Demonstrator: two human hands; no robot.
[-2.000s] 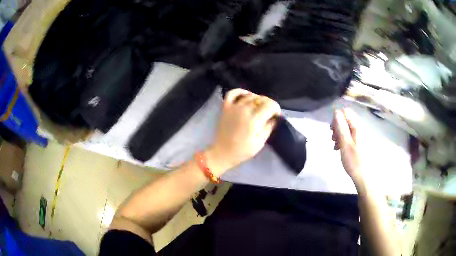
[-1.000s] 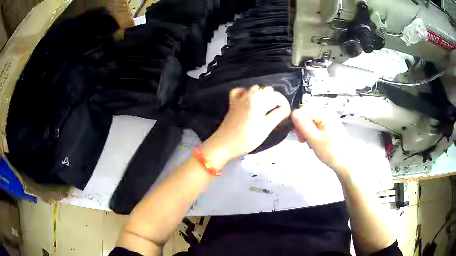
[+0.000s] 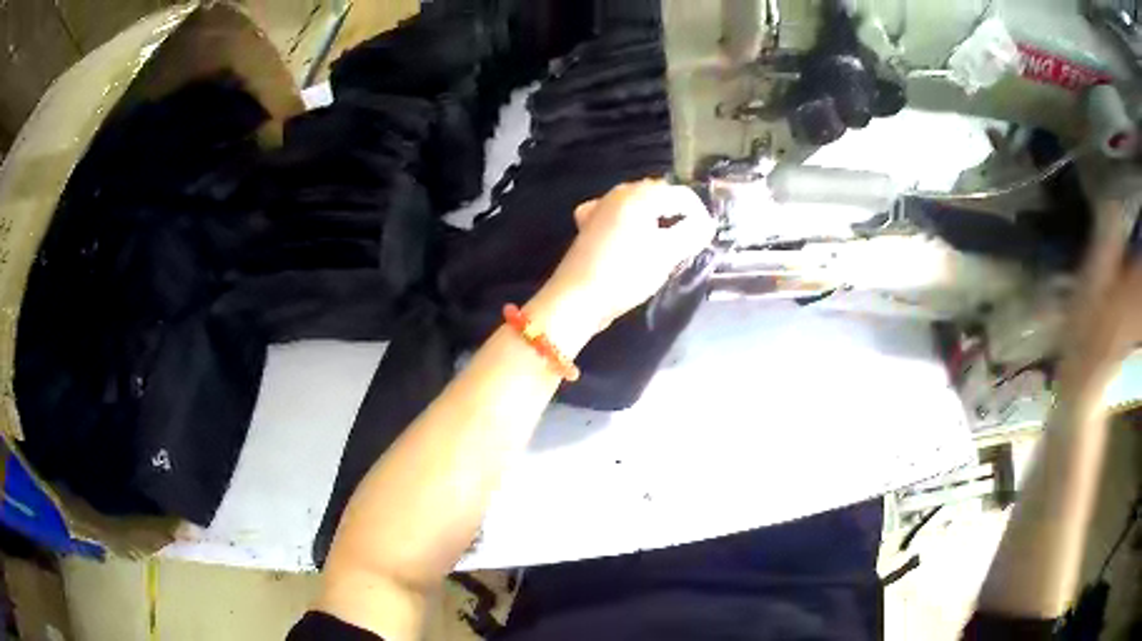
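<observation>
A soft black panel (image 3: 626,363) lies on the white table at the left end of the sewing machine, its right edge near the presser foot area (image 3: 741,188). My left hand (image 3: 645,244), with an orange bracelet at the wrist, is closed on the panel beside the needle area; the fingertips are partly hidden. My right hand (image 3: 1112,301) is blurred at the right edge of the picture, near the machine's right side; its fingers cannot be made out. A row of ribbed, overlapping black panels (image 3: 601,125) runs back from my left hand.
A brown carton (image 3: 31,213) stands at the left with black panels, one showing a small white logo. The cream-grey machine head (image 3: 1039,94) with a red label is at the upper right. A pale tube (image 3: 1002,195) crosses its front. The white table edge (image 3: 701,541) curves before me.
My right hand has moved from the panel's edge out to the far right. My left hand has shifted slightly up to the needle area with the panel. The view has shifted a little.
</observation>
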